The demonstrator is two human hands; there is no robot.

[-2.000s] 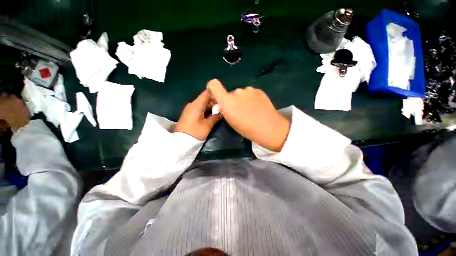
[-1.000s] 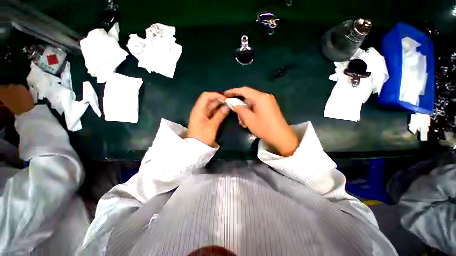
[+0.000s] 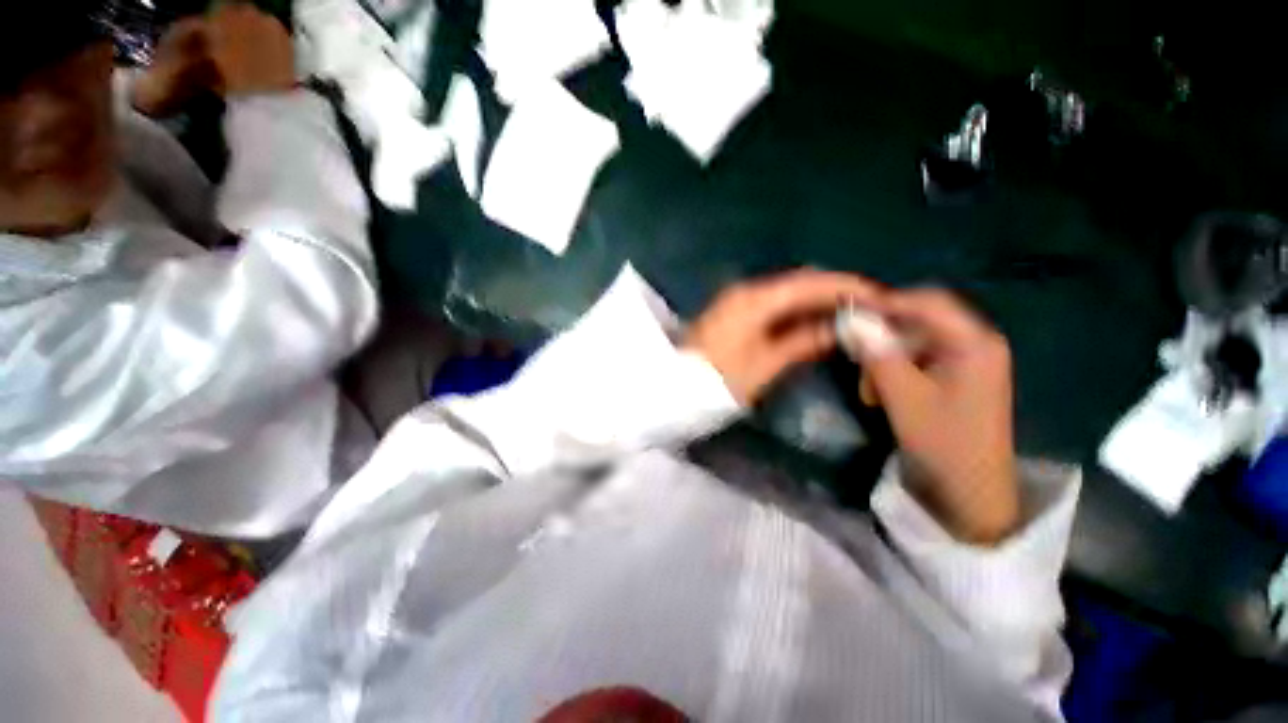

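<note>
My left hand (image 3: 770, 332) and my right hand (image 3: 953, 389) meet over the near edge of the dark green bench (image 3: 848, 198). A small white wipe (image 3: 867, 333) is pinched in the fingers of my right hand. The fingertips of my left hand touch it or lie close to it. Whether a metal part is between the fingers is hidden and blurred. Shiny metal parts (image 3: 958, 153) lie singly on the bench beyond my hands.
White wipes (image 3: 551, 163) lie at the upper left. At the right are a glass bottle (image 3: 1229, 261), a white sheet (image 3: 1170, 435) with a dark part on it, and a blue bin's edge (image 3: 1267, 487). A person sits at the left, with red trays (image 3: 156, 607) below.
The view has swung left, so the bench items appear further right and more of the neighbour shows. My hands are still together with the white wipe. The picture is more blurred.
</note>
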